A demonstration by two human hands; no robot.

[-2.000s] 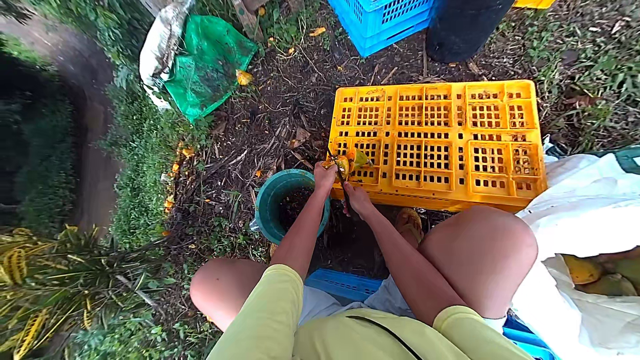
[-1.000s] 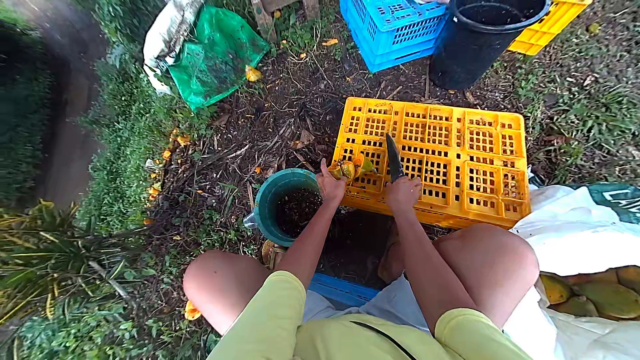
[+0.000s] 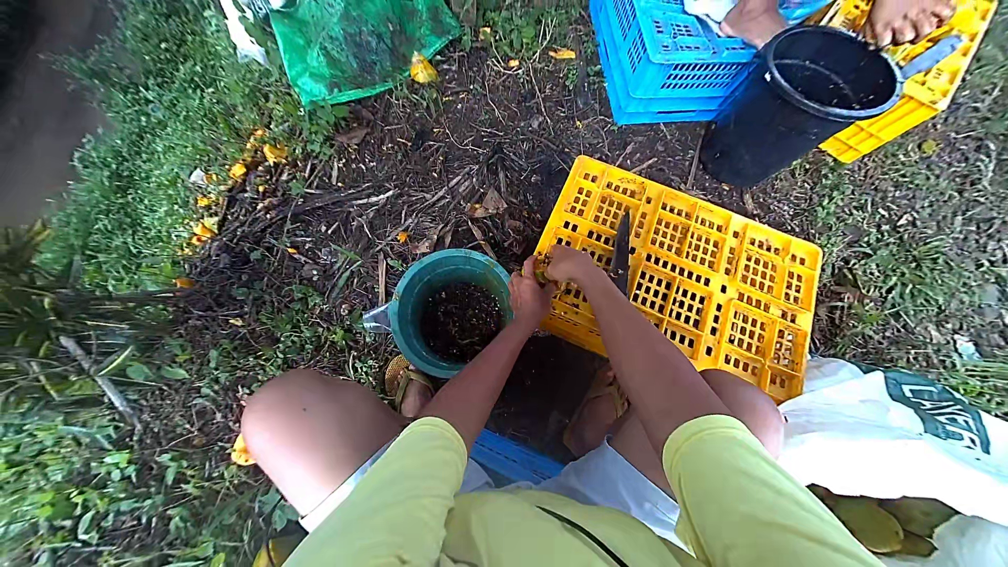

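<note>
My left hand [image 3: 529,296] grips a piece of yellow-green fruit [image 3: 543,269] at the near left corner of an upturned yellow plastic crate [image 3: 720,272]. Fingers of my right hand [image 3: 568,266] close on the same piece from the other side; they partly hide it. A dark-bladed knife [image 3: 622,248] lies on the crate's lattice, just right of my right hand, its handle hidden by my forearm. A green bucket [image 3: 409,303] with dark bits inside stands left of the crate, beside my left hand.
Another person's hand [image 3: 909,20] and foot [image 3: 754,22] are at the top right, near a black bucket [image 3: 768,118], blue crates [image 3: 681,79] and a yellow crate [image 3: 874,130]. A green sack [image 3: 358,47] lies at the top. A white sack [image 3: 890,425] with fruit [image 3: 866,524] sits at the right.
My right hand held the knife over the crate one second ago; now the knife lies on the crate and that hand is at the fruit beside my left hand. The view has shifted.
</note>
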